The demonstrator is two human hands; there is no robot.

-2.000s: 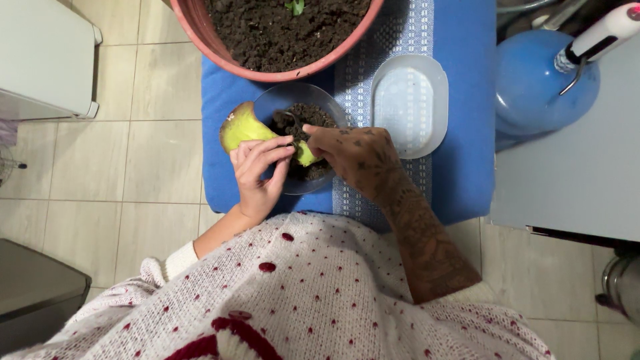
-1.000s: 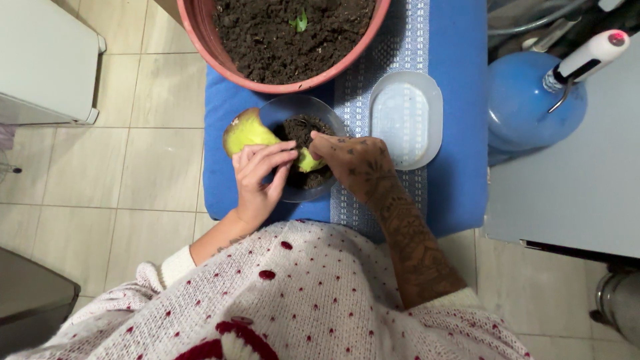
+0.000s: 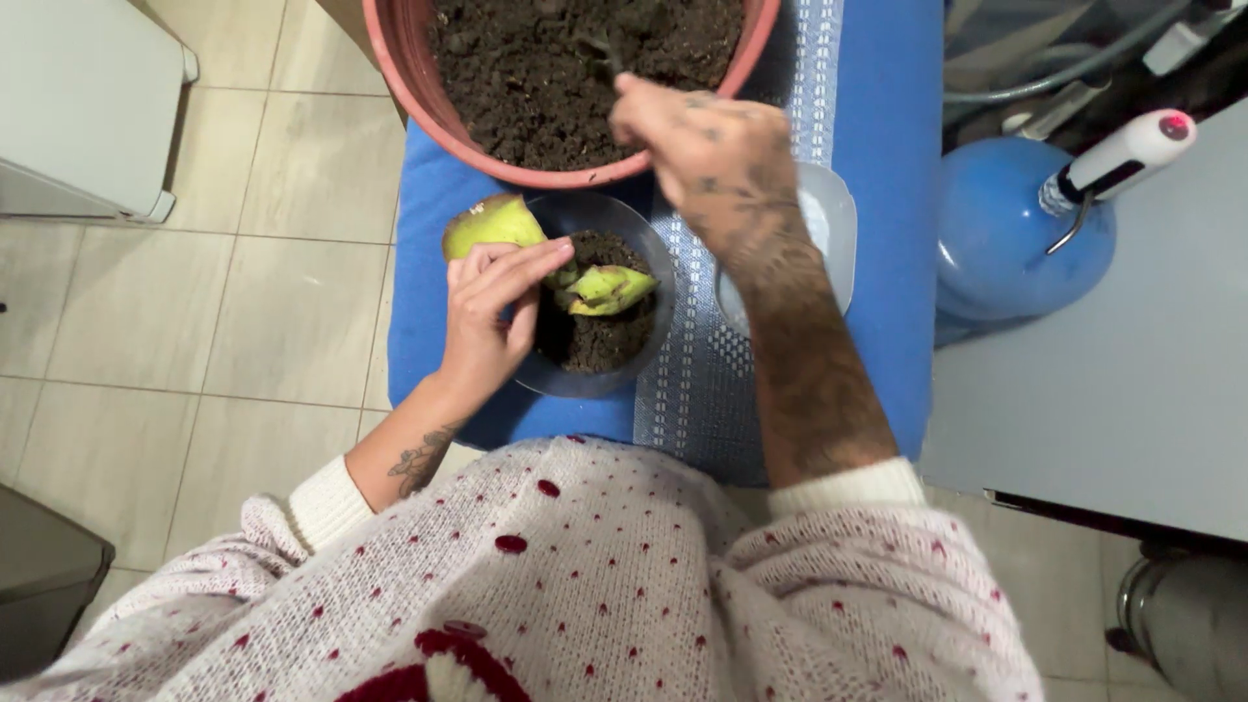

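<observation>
My left hand (image 3: 497,312) holds a yellow-green plant with thick leaves (image 3: 612,291) over a clear round bowl (image 3: 663,292) of dark soil (image 3: 597,353). One broad leaf with a brown edge sticks out past the bowl's left rim. My right hand (image 3: 717,156) is over the near right rim of a large terracotta-coloured pot (image 3: 570,178). Its fingers are closed on a small dark utensil (image 3: 603,57), blurred, whose tip is at the soil in the pot; its exact kind cannot be told.
A clear plastic container (image 3: 834,234) stands partly beneath my right forearm. Blue cloth (image 3: 882,292) and a grey patterned runner (image 3: 678,390) cover the table. To the right is a blue water jug (image 3: 1019,234) with a white pump (image 3: 1131,161). A white appliance (image 3: 88,107) stands at the left.
My right hand has moved from the small bowl up to the large pot. My left hand remains at the plant over the bowl.
</observation>
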